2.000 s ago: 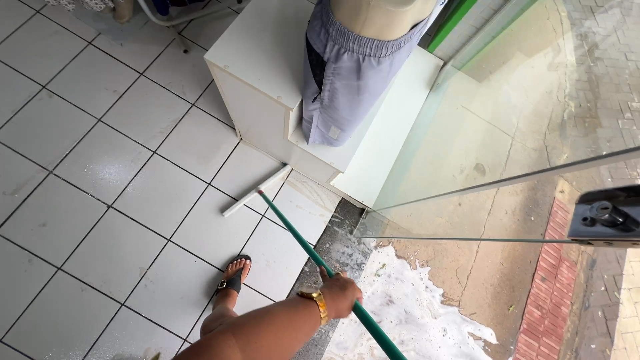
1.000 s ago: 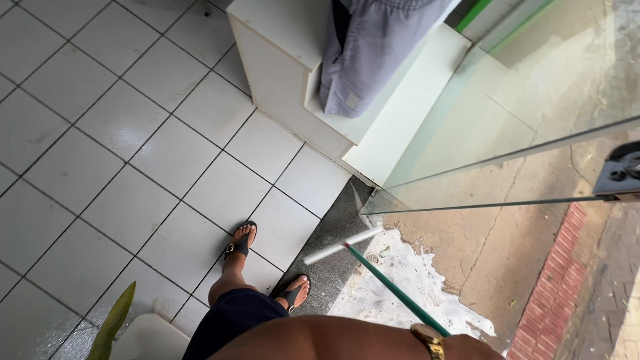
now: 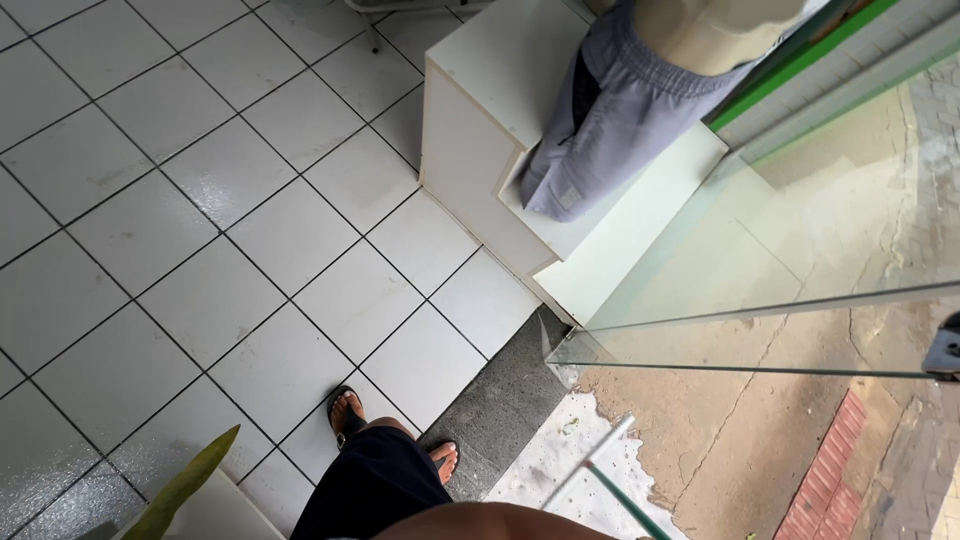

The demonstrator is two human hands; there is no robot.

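Observation:
A floor squeegee with a white head and a green handle rests over white foam on the ground outside the doorway. The handle runs out of the bottom edge of the head view. A bare forearm crosses the bottom edge, but neither my left hand nor my right hand shows, so their hold cannot be seen. My sandalled feet stand near the sill, one on the white floor tiles, the other on the dark stone threshold.
A glass door with a metal fitting spans the right side. White display steps carry a mannequin in grey shorts. A long green leaf rises beside a pale planter at lower left. Red tactile paving lies outside.
The squeegee has moved from the indoor tiles, across the dark threshold, onto the foam outside. The hand on its handle, seen earlier, has left the view at the bottom.

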